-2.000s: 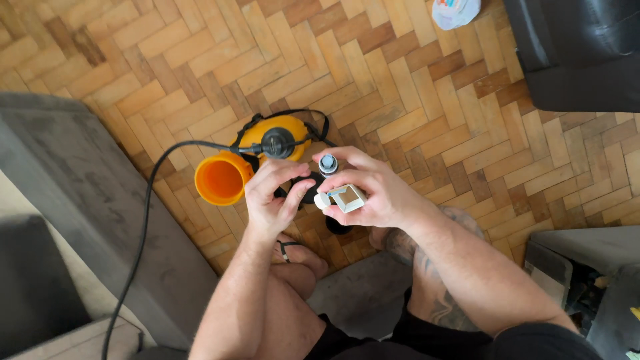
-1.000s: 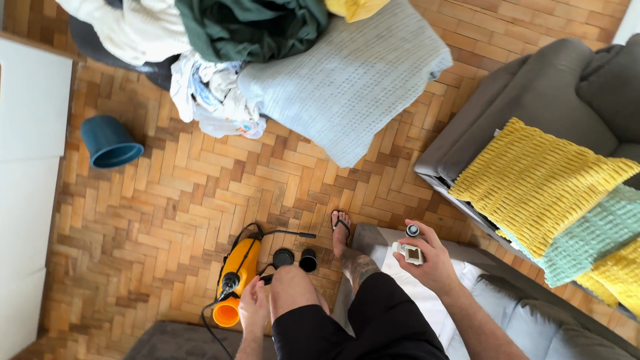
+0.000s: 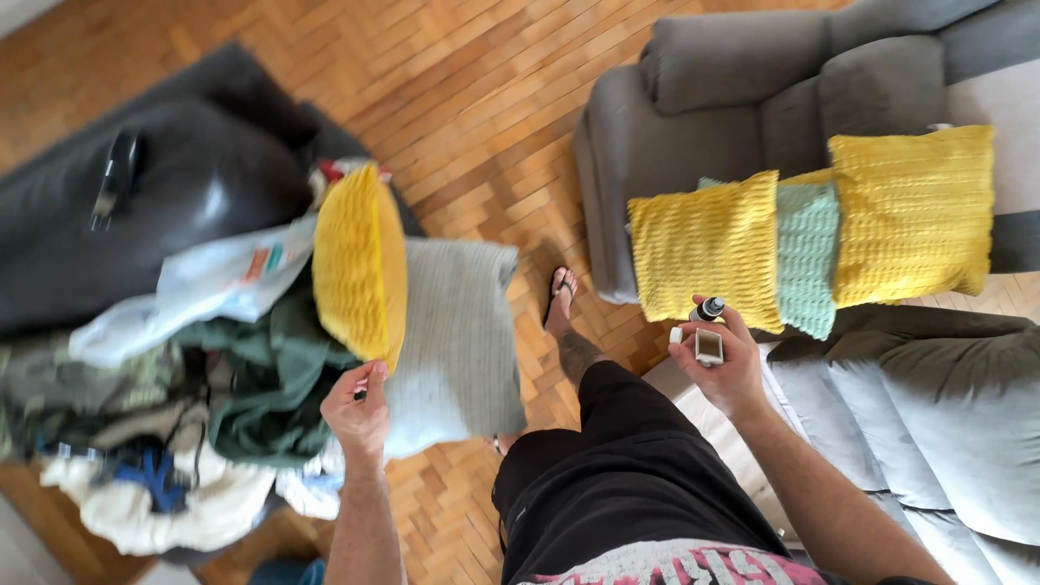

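My right hand [image 3: 731, 370] is closed around a small open-topped white box [image 3: 708, 347] with a brown inside. The same hand holds a small dark bottle [image 3: 708, 309] with a pale top, and a small white piece [image 3: 676, 335] shows at its fingertips. On the left, my left hand [image 3: 357, 410] has its thumb and fingers together, with a small dark spot between them that is too small to name. Its fingertips are at the lower corner of a yellow cushion [image 3: 357, 268]; whether they grip it cannot be told.
A black leather-like seat [image 3: 195, 195] carries a plastic bag [image 3: 236, 276] and piled clothes [image 3: 276, 382]. Beside them lies a grey ribbed cloth [image 3: 459, 333]. Yellow and green cushions [image 3: 808, 244] rest on a grey sofa [image 3: 723, 138]. A pale grey sofa [image 3: 934, 422] stands at the right.
The view has swung widely, and the orange appliance on the floor is out of sight. My hands, close together two seconds ago, are far apart. The right hand still holds the box and bottle.
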